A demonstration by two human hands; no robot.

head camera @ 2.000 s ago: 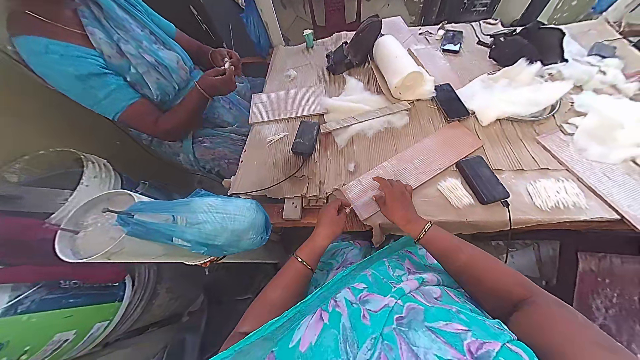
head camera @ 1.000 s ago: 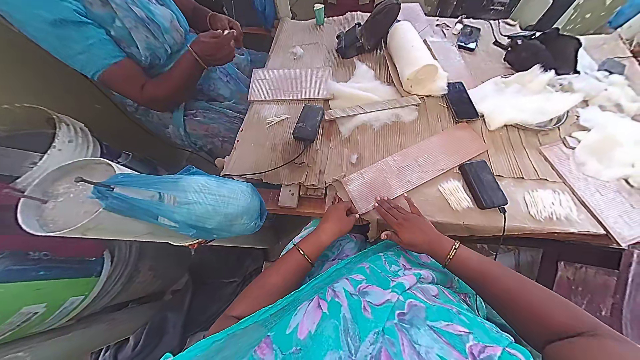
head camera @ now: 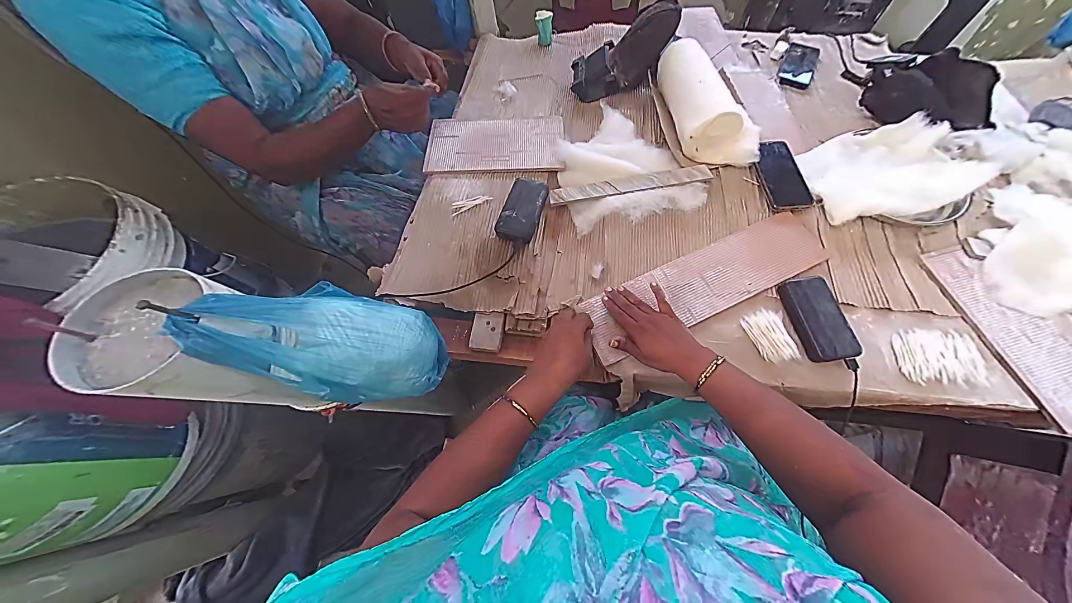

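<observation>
A ridged, pinkish board (head camera: 737, 264) lies slantwise at the near edge of the table. My right hand (head camera: 657, 331) rests palm down on its near left end, fingers spread. My left hand (head camera: 565, 339) is curled at the board's left corner; whether it holds anything is hidden. Right of the board are a small bundle of white cotton wicks (head camera: 769, 335), a black power bank (head camera: 819, 318) with a cable, and a wider row of white wicks (head camera: 938, 356). Beyond the board, a flat ruler-like strip (head camera: 632, 185) lies on a sheet of cotton wool (head camera: 620, 155).
A co-worker's hands (head camera: 410, 92) are at the table's left side. A cotton roll (head camera: 703, 100), a phone (head camera: 784, 174), loose cotton (head camera: 904, 167) and another ridged board (head camera: 494, 144) lie on the table (head camera: 452, 243). A bucket (head camera: 109, 343) with a blue plastic bag (head camera: 335, 343) stands at left.
My right hand has gone from curled fingers on the board to lying flat with fingers spread. My left hand stays at the board's left corner.
</observation>
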